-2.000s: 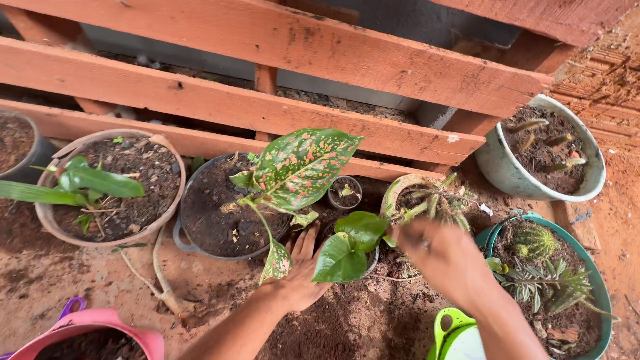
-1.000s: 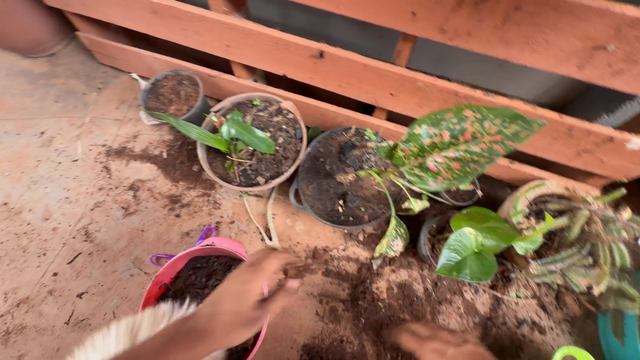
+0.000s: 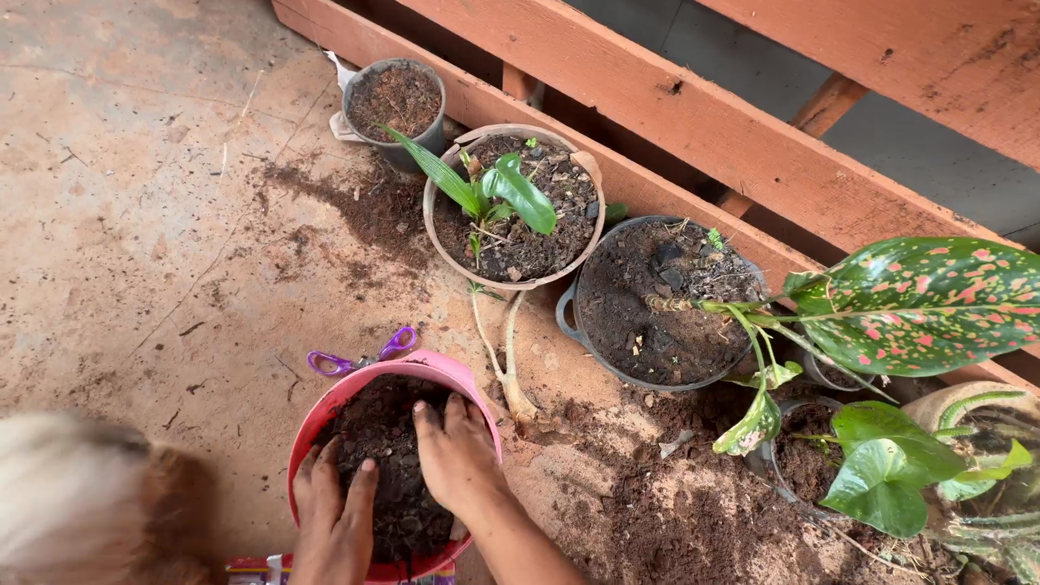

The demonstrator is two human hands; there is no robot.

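Both hands are inside a pink plastic pot of dark soil. My left hand rests against the soil at the pot's left side, fingers slightly apart. Against the right side of the soil lies my right hand, its fingertips near the far inner wall. Whether either palm holds soil is hidden. Purple-handled scissors lie beside the pot's far rim. To its right, a bare-stemmed cutting is on the floor.
Along an orange wooden slatted structure stand a small grey pot, a tan pot and a dark pot with a speckled-leaf plant. Loose soil covers the floor at right. A blurred pale furry thing is at left.
The view has swung left. Two seconds ago my hands were among the pots by the pothos-like plant; one second ago one reached over the pink pot. Now both are in it.
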